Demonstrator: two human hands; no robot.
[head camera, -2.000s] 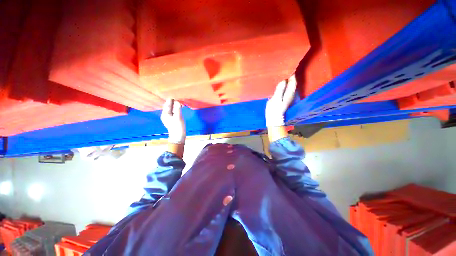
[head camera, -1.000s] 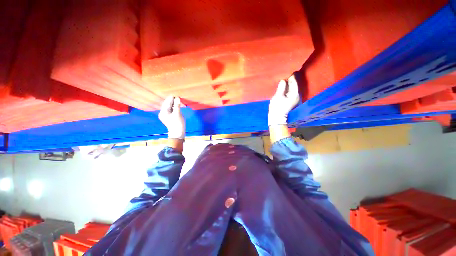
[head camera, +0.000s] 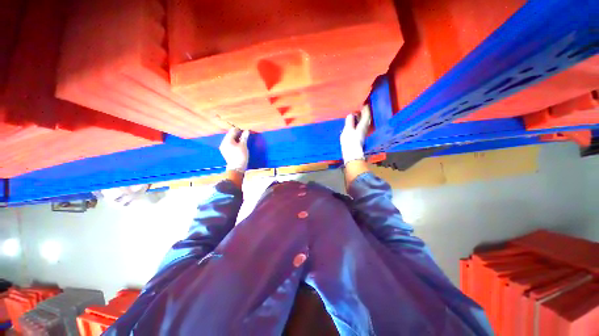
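Observation:
A thick stack of red sheets (head camera: 276, 85) lies on the rack shelf in front of me, with a pocket-like recess and small notches in its front face. My left hand (head camera: 235, 151), in a white glove, has its fingertips at the stack's lower front edge, left of the notches; whether it grips is hidden. My right hand (head camera: 354, 138), also white-gloved, is at the blue shelf beam (head camera: 295, 142) by the stack's lower right corner. Its visible fingers are apart, and no sheet shows between them.
More red stacks (head camera: 108, 65) stand close on the left and right. A blue rack upright (head camera: 479, 75) with punched holes slants at the right. Below are the grey floor, red stacks (head camera: 519, 289) at lower right, a grey stack (head camera: 62, 312) at lower left and pale crumpled wrap (head camera: 125, 194).
The front stack appears slightly farther left, and a blue strip now shows beside its right corner. My right hand has shifted left and my left hand slightly right. The view has also shifted a little.

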